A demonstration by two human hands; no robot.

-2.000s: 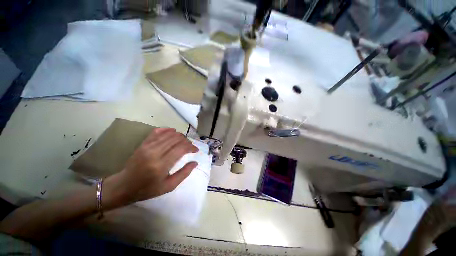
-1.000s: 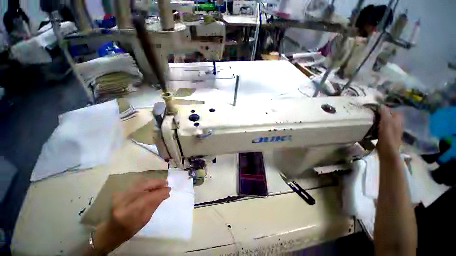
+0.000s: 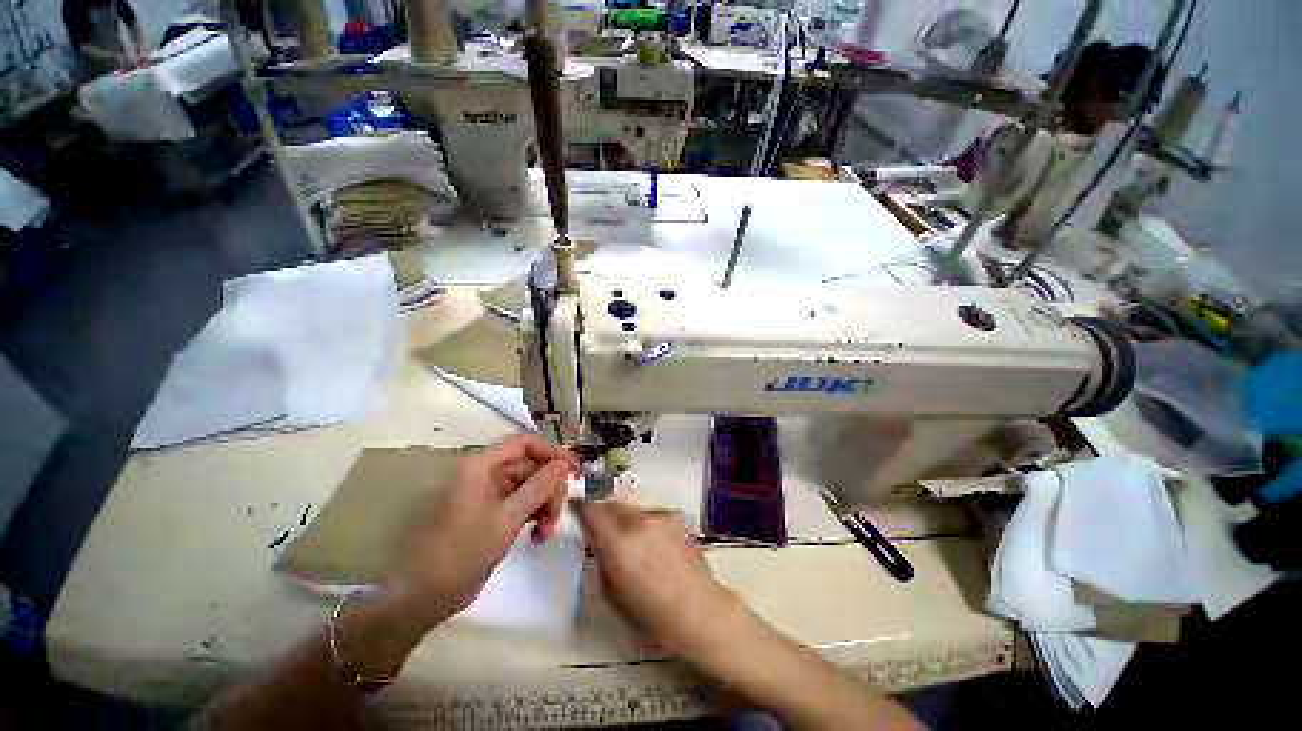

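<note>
A white piece (image 3: 536, 583) lies on the machine bed, partly under both hands. A khaki panel (image 3: 374, 503) lies to its left, with a thin white edge beneath. My left hand (image 3: 493, 514) rests over these pieces, thumb and fingers pinched near the presser foot; what the fingertips hold is too small to tell. My right hand (image 3: 643, 557) meets it just below the needle area, fingertips together on or over the white piece. The fingers partly hide the needle and presser foot. The cream sewing machine head (image 3: 828, 350) stands right behind my hands.
A purple-black flat item (image 3: 744, 480) and dark thread snips (image 3: 870, 536) lie right of the needle. White pieces (image 3: 307, 343) lie upper left. Khaki-and-white pieces (image 3: 478, 353) lie behind the needle. A white and khaki heap (image 3: 1107, 550) lies below the handwheel (image 3: 1107, 366). People are in the background.
My right hand has left the handwheel and come to the needle area beside my left hand. My left hand has moved closer to the presser foot. The head view has shifted.
</note>
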